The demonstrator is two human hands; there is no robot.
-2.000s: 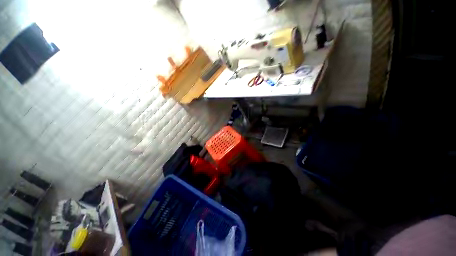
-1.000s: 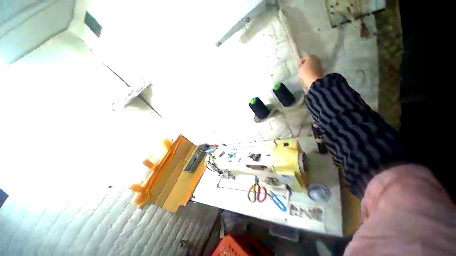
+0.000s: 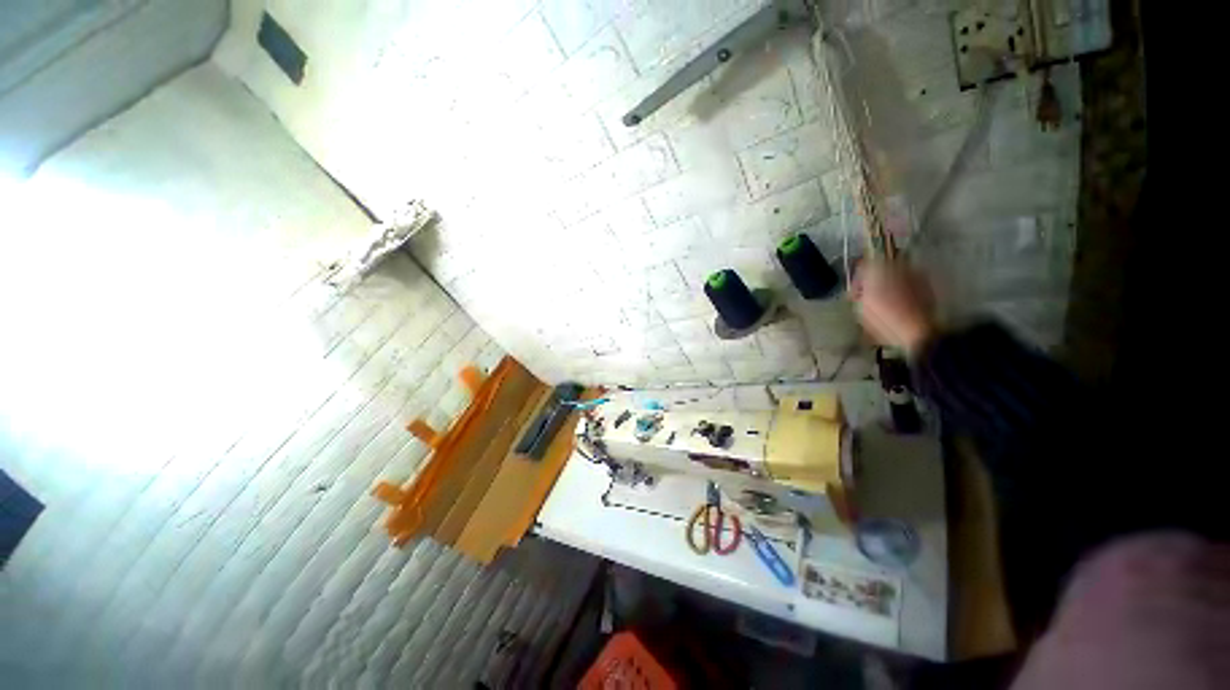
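Thin pale cords (image 3: pixel 847 142) hang along the white brick wall, from a metal bracket at the top down to my right hand. My right hand (image 3: pixel 893 302), slightly blurred, is closed around their lower part, beside two dark thread cones. Its dark sleeve reaches in from the right. My left hand is not in view. Below the hand, the cream and yellow sewing machine (image 3: pixel 715 438) stands on a white table (image 3: pixel 661 542).
Red-handled scissors (image 3: pixel 712 528) and a blue-handled tool (image 3: pixel 772 558) lie in front of the machine. The thread cones (image 3: pixel 733 298) stand on wall holders. Cardboard with orange tape (image 3: pixel 465 479) is at the table's left end. An orange stool (image 3: pixel 627 666) is below. A socket panel (image 3: pixel 991 47) is upper right.
The view has swung from the floor and stool up to the wall and table. My right hand has come into view and moved lower along the cords, which now show gathered at it.
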